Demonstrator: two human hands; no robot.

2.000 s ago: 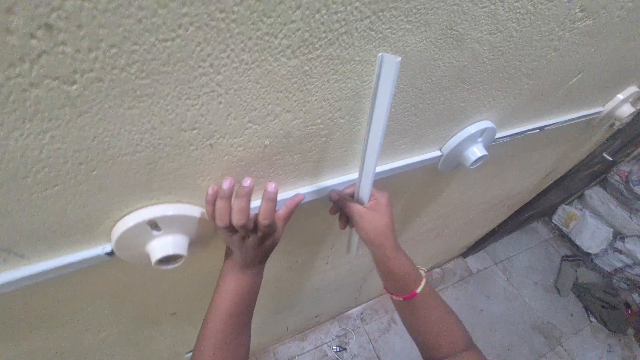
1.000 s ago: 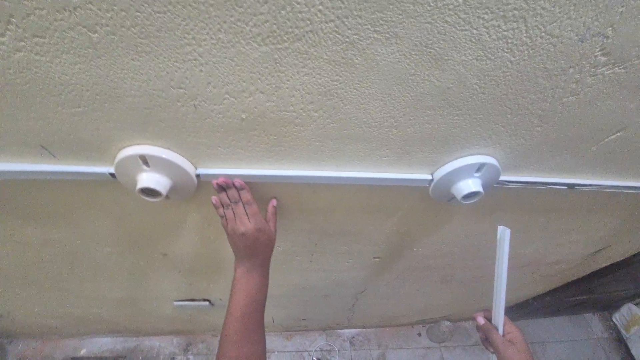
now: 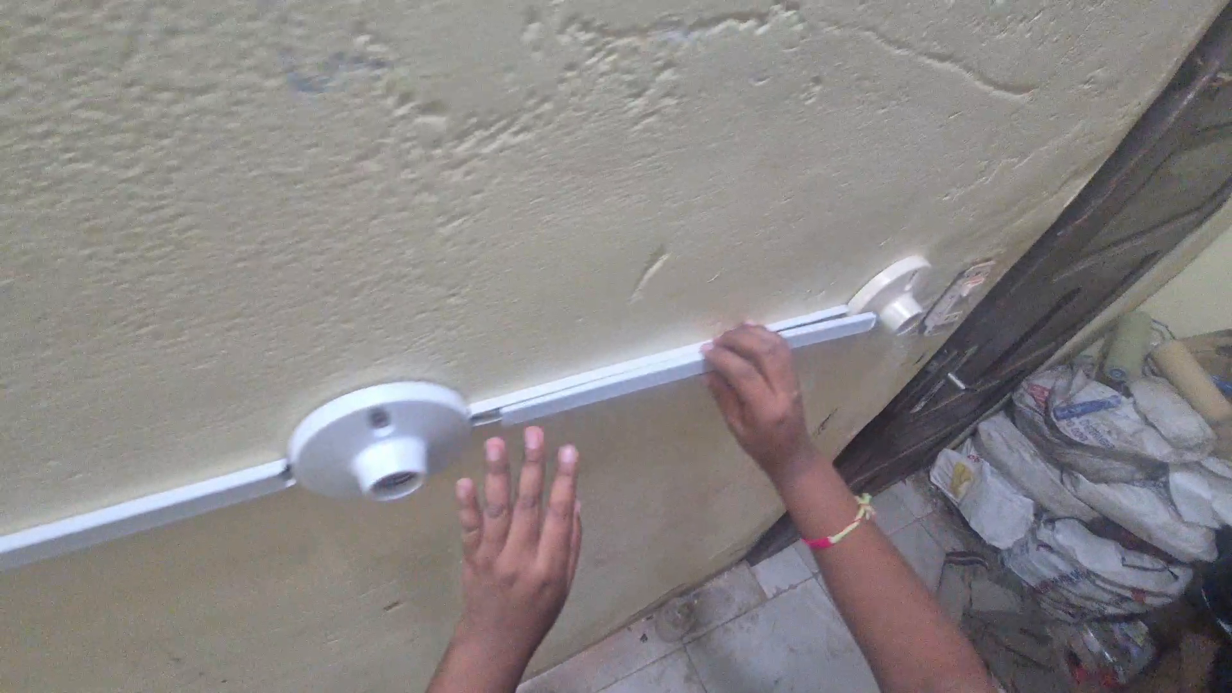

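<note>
My right hand [image 3: 756, 390] holds a white plastic trunking cover strip [image 3: 616, 387] near its middle. The strip lies along the white trunking base [image 3: 577, 377] on the wall, between a round white lamp holder [image 3: 385, 438] at centre-left and another lamp holder [image 3: 890, 294] at the right. A thin gap shows between strip and base towards the right. My left hand [image 3: 520, 539] is just below the strip's left end, fingers spread, holding nothing. Left of the nearer lamp holder, a length of closed trunking [image 3: 144, 510] runs off to the frame's edge.
A switch or socket plate [image 3: 958, 296] sits beside the right lamp holder, next to a dark wooden door frame [image 3: 1039, 289]. Stuffed white sacks [image 3: 1088, 472] are piled on the floor at the right. Pale floor tiles [image 3: 789, 626] show below the rough plastered wall.
My right hand has brought the strip, earlier held upright away from the base, against the wall base. My left hand has come off the trunking it touched. The view has shifted to the right.
</note>
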